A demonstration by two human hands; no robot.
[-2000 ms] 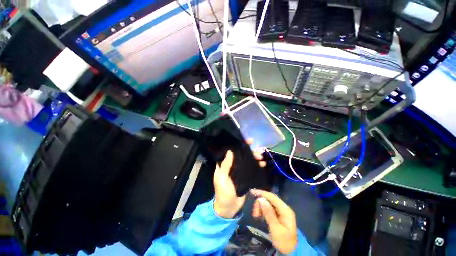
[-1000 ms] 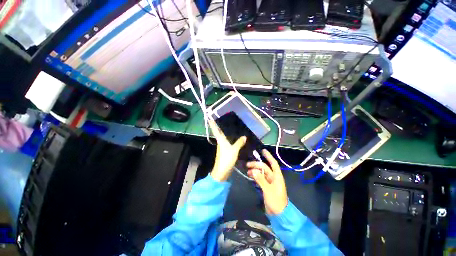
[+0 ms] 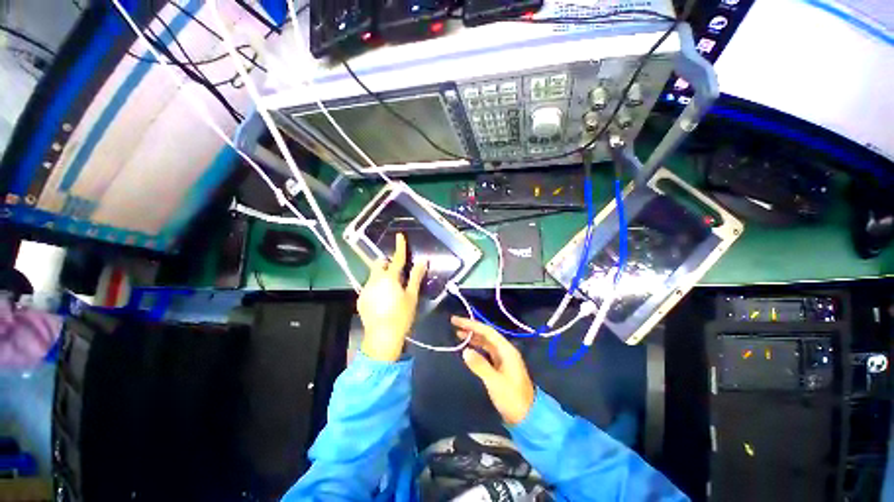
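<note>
A dark glossy phone [image 3: 423,245] lies flat on the left pale-framed fixture [image 3: 469,257]. My left hand [image 3: 389,304] is over its lower left part, fingers spread and touching or just above it, so part of the phone is hidden. A thin white cable [image 3: 431,347] loops below the phone's near end. My right hand [image 3: 498,368] is below and right of the fixture, fingers apart, with its fingertips beside the cable. I cannot see it grip anything.
A second fixture [image 3: 647,257] with a dark unit and blue cables [image 3: 621,230] lies right, below the tester [image 3: 392,132]. White cables hang across the left. A mouse [image 3: 286,247] is at left. Black trays stand left [image 3: 196,402] and right [image 3: 774,422].
The phone was held up in my left hand and now lies on the left fixture. My right hand has moved off the phone's near end. The view has shifted right and down.
</note>
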